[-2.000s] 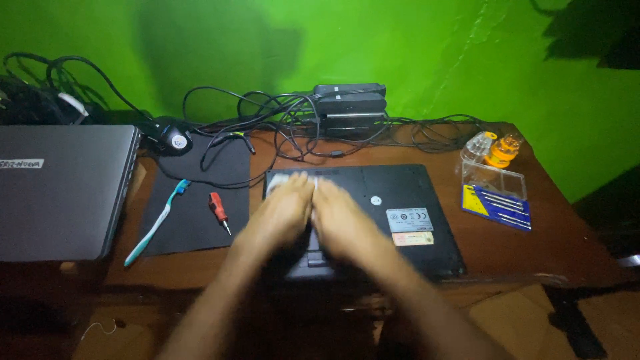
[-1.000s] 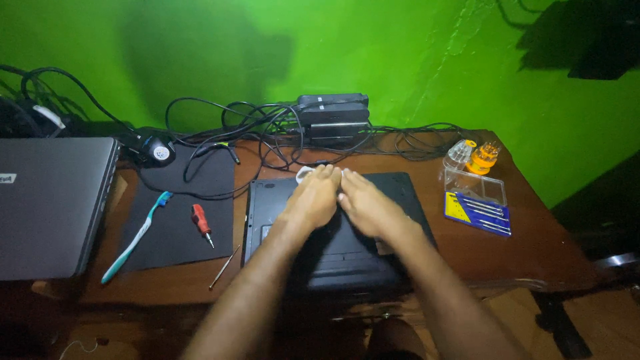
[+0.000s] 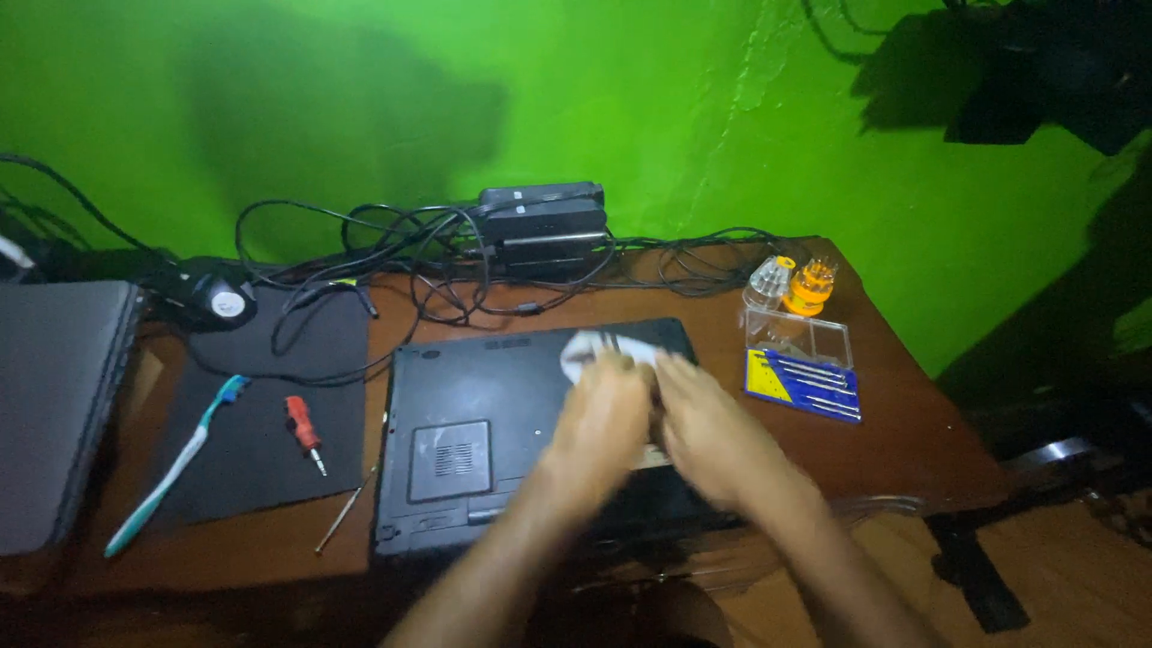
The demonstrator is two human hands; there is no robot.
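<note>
A black laptop (image 3: 531, 405) lies with its underside up on the wooden table, a vented square cover at its left part. Over its right half are both hands, blurred and side by side. Beneath the fingers of my left hand (image 3: 605, 414) and my right hand (image 3: 706, 423) shows a white cloth (image 3: 585, 346), pressed on the laptop near its far edge. Which fingers grip the cloth is hard to tell; it touches both hands. A thin metal tool (image 3: 345, 520) rests beside the laptop's left edge.
A black mat (image 3: 270, 360) bears a toothbrush (image 3: 184, 459) and a red screwdriver (image 3: 302, 423). Another laptop (image 3: 63, 405) is far left. Cables and power adapters (image 3: 544, 225) line the wall. A precision screwdriver set (image 3: 801, 382) and an orange bit holder (image 3: 810, 288) are right.
Both hands, together on the cloth, have moved to the right across the laptop's underside. The vented cover, hidden by the arms before, now shows.
</note>
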